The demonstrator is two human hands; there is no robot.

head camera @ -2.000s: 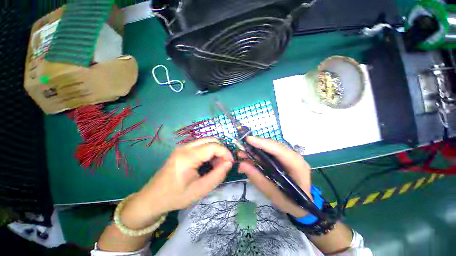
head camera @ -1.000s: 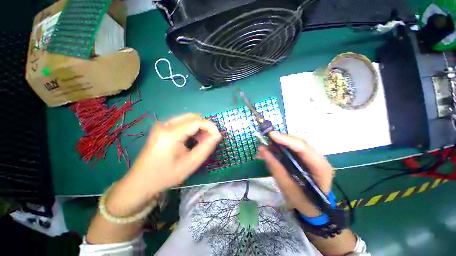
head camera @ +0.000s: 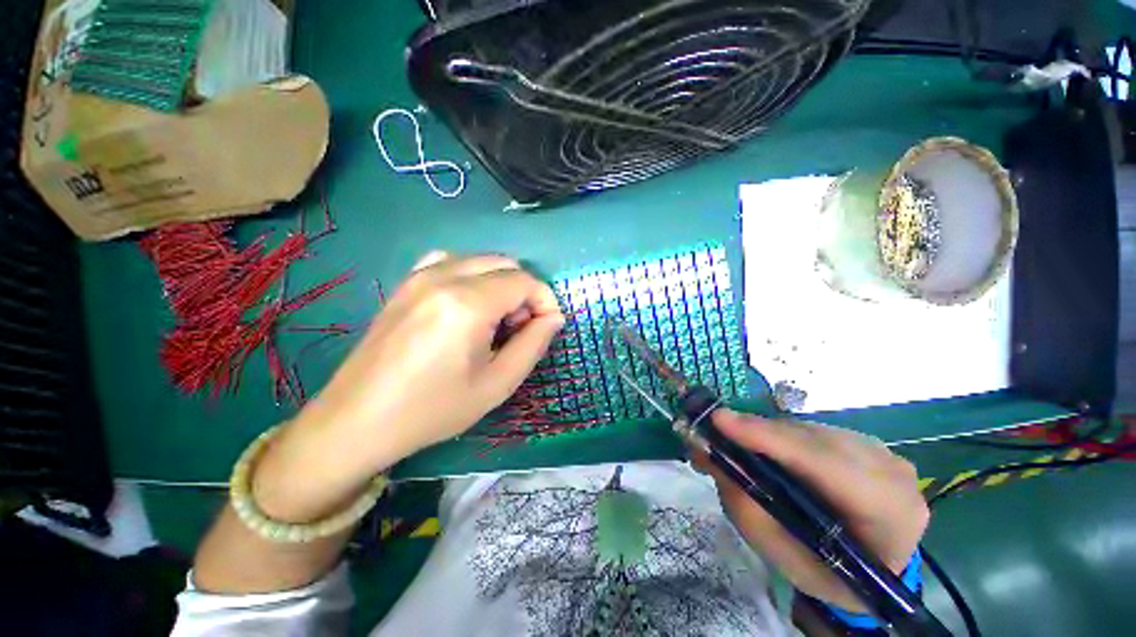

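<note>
The PCB panel (head camera: 679, 292) lies in front of me, a grid of small boards with pale pads. Red lead wires (head camera: 530, 417) fringe its lower left side. My left hand (head camera: 442, 348) is over the panel's left edge, thumb and forefinger pinched; a faint reddish wire shows at the fingertips, partly hidden. My right hand (head camera: 828, 498) holds the black soldering iron (head camera: 797, 504) like a pen. Its metal tip is over the middle of the panel, with a thin metal guide beside it. Contact with a pad cannot be told. A pile of red lead wires (head camera: 212, 305) lies at left.
A torn cardboard box (head camera: 162, 162) holds green spare panels (head camera: 140, 52) at far left. A white cord loop (head camera: 417, 156) lies beside the black fan (head camera: 660, 93) behind the panel. At right, a round pot (head camera: 953, 224) of yellowish-grey crumbs stands on white paper (head camera: 878, 361).
My left hand first moved left, then forward to the panel's left edge. The right hand and iron moved right, and the iron tip is now lower over the panel. The view has shifted.
</note>
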